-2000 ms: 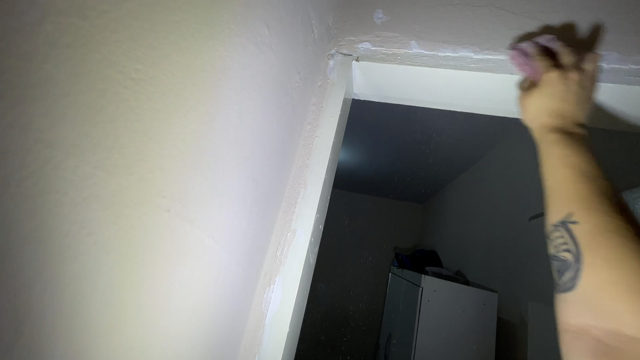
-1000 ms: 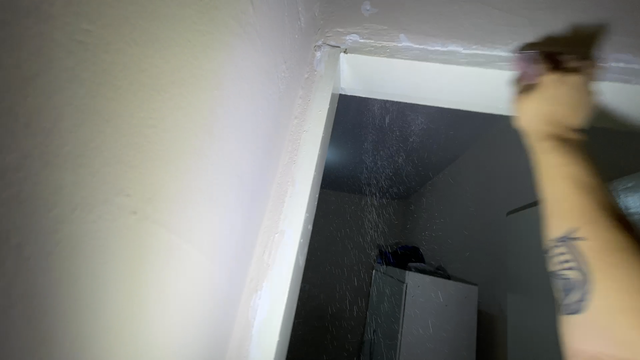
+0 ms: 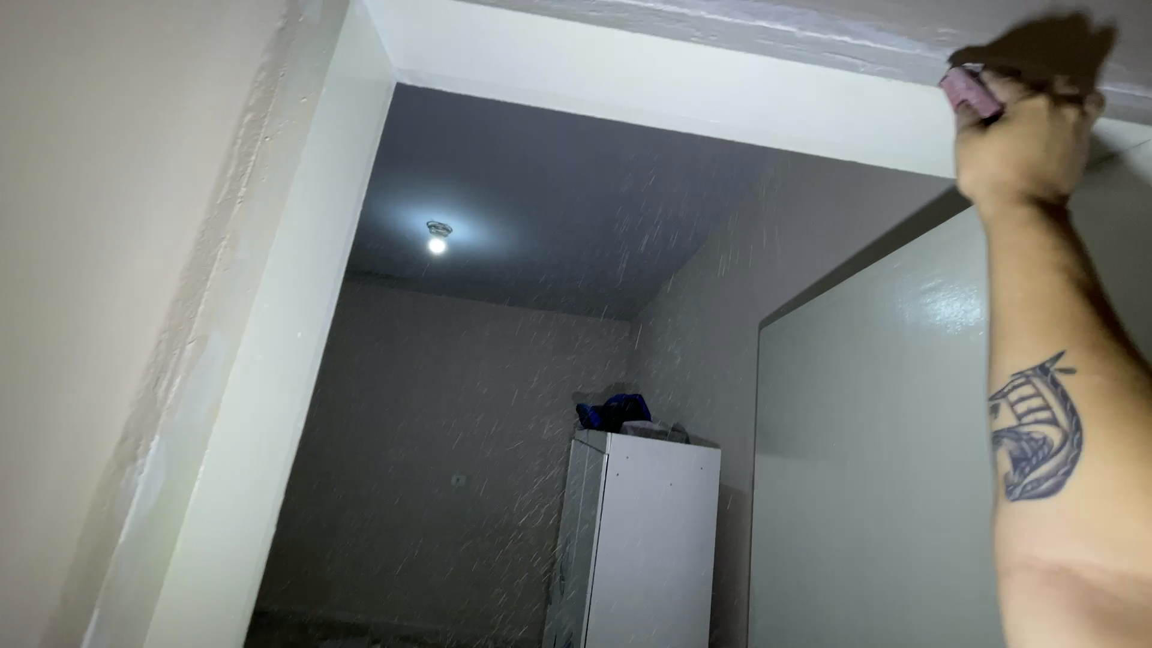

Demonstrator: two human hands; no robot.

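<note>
My right hand (image 3: 1030, 135) is raised at the upper right, its palm side toward the wall above the doorway. Its fingers are closed on a small pink block (image 3: 972, 92), which looks like a sanding block and rests by the joint between the rough plaster (image 3: 774, 31) and the white top member of the door frame (image 3: 675, 85). Part of the block is hidden by the fingers. Fine dust falls through the opening below. My left hand is out of sight.
The frame's left jamb (image 3: 270, 333) borders a patched wall (image 3: 117, 180). An open door leaf (image 3: 868, 432) stands at the right. Beyond the doorway are a lit ceiling bulb (image 3: 437, 244) and a tall white cabinet (image 3: 661, 540) with a dark blue bundle (image 3: 621, 411) on top.
My right hand has moved right along the top of the door frame, still holding the block. Falling dust shows from one second ago onward. The view has shifted, bringing the bulb and door leaf into sight.
</note>
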